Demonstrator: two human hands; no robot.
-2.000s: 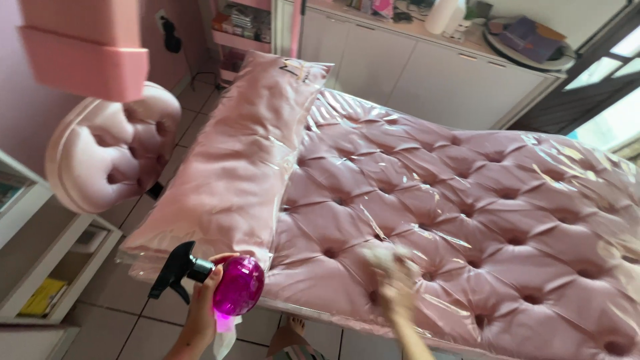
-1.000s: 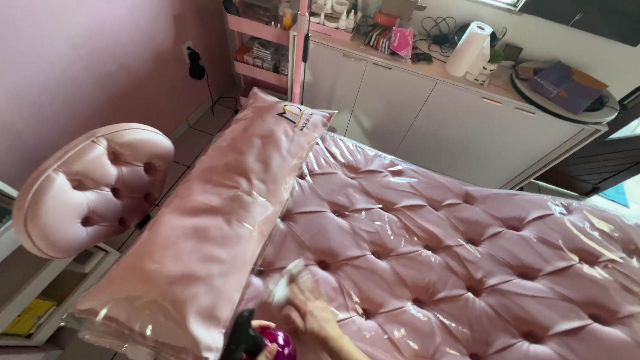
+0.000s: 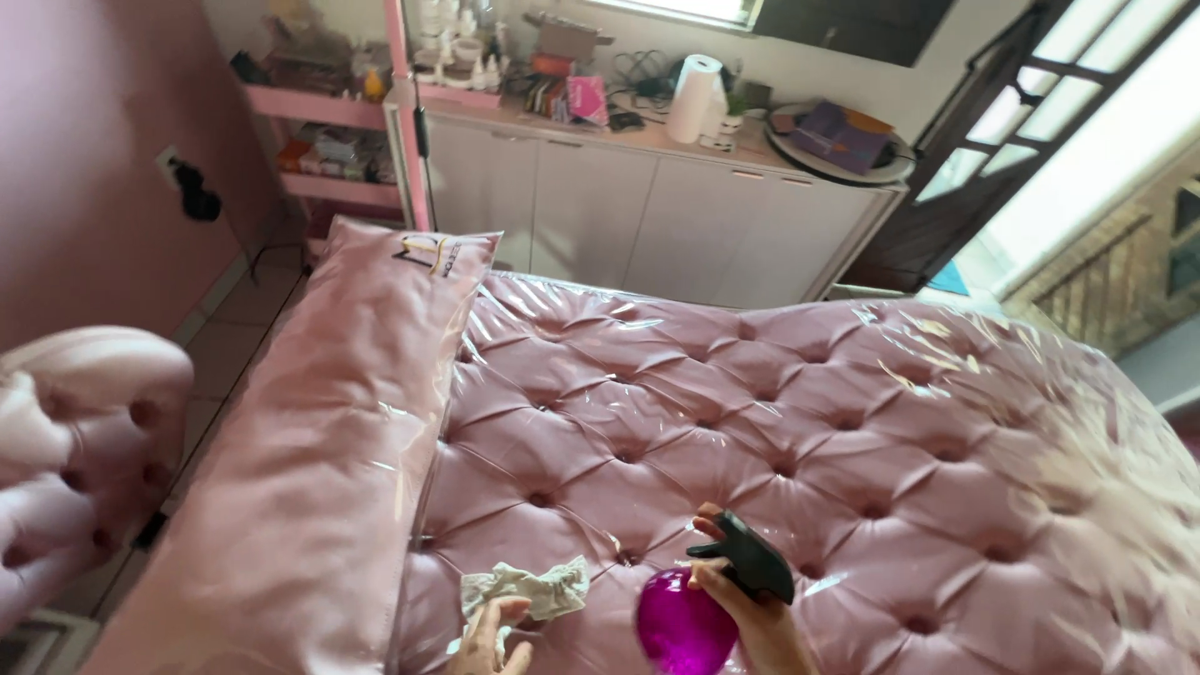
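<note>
My left hand (image 3: 489,639), at the bottom centre, has its fingertips on a crumpled white cloth or paper towel (image 3: 539,589) against the tufted pink upholstery (image 3: 694,427). Clear glossy plastic covers that padded surface. To the right, my right hand (image 3: 736,589) grips the black trigger head (image 3: 755,555) of a spray bottle, whose round purple body (image 3: 684,623) tilts down to the left. A long pink bolster (image 3: 319,412), also in clear plastic, lies across the left end of the upholstery.
A tufted pink seat (image 3: 94,469) stands at the left. Behind the upholstery, a white cabinet (image 3: 722,220) bears a paper towel roll (image 3: 697,98), a round tray (image 3: 877,169) and small items. A pink shelf cart (image 3: 323,108) is at the back left, an open door (image 3: 1003,122) at the right.
The spray bottle was in my left hand and the cloth in my right; now they are the other way round. The bottle is farther right over the upholstery. The view has shifted.
</note>
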